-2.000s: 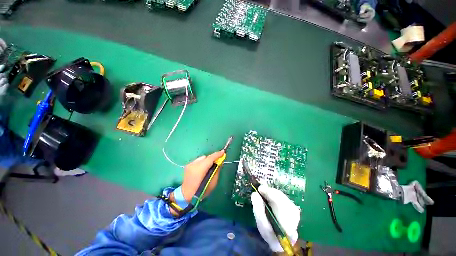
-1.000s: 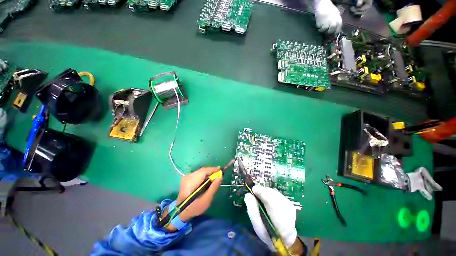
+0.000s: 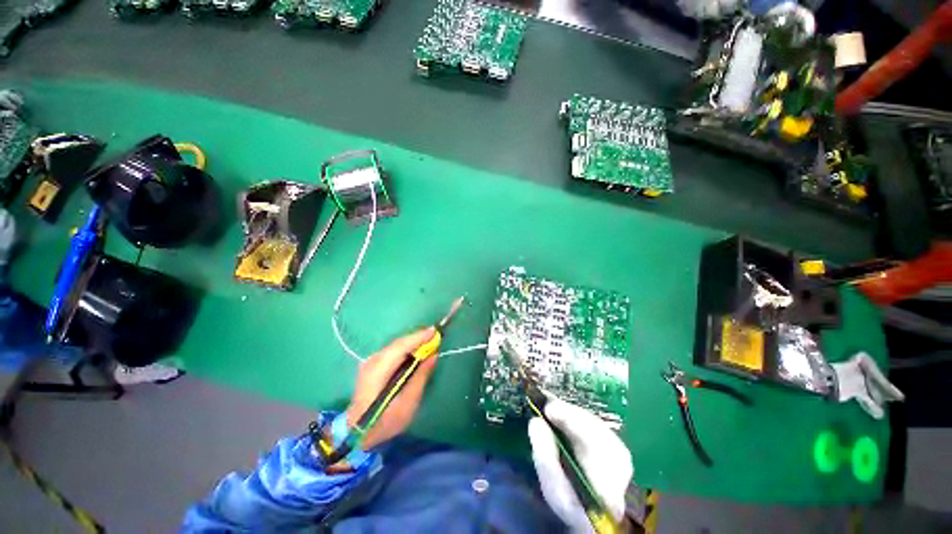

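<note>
A green circuit board (image 3: 574, 344) lies on the green mat in front of me. My bare left hand (image 3: 391, 391) holds a yellow-and-black soldering iron (image 3: 426, 349), its tip pointing up, left of the board and off it. Thin solder wire (image 3: 340, 313) loops from a reel (image 3: 357, 179) to this hand, and its end reaches the board's left part. My white-gloved right hand (image 3: 582, 459) holds a second soldering iron (image 3: 564, 451), its tip at the board's left part near the wire end. Whether the tip touches a joint is too small to tell.
Side cutters (image 3: 691, 412) lie right of the board. Iron stands stand left (image 3: 274, 232) and right (image 3: 746, 302), with a crumpled white glove (image 3: 866, 384) at far right. Black round cups (image 3: 157, 193) stand left. More boards (image 3: 621, 144) and a dark assembled unit (image 3: 741, 73) are beyond the mat.
The left iron's tip has moved up and away from the board. A board has appeared on the line, and the assembled unit at upper right is now lifted or shifted by gloved hands.
</note>
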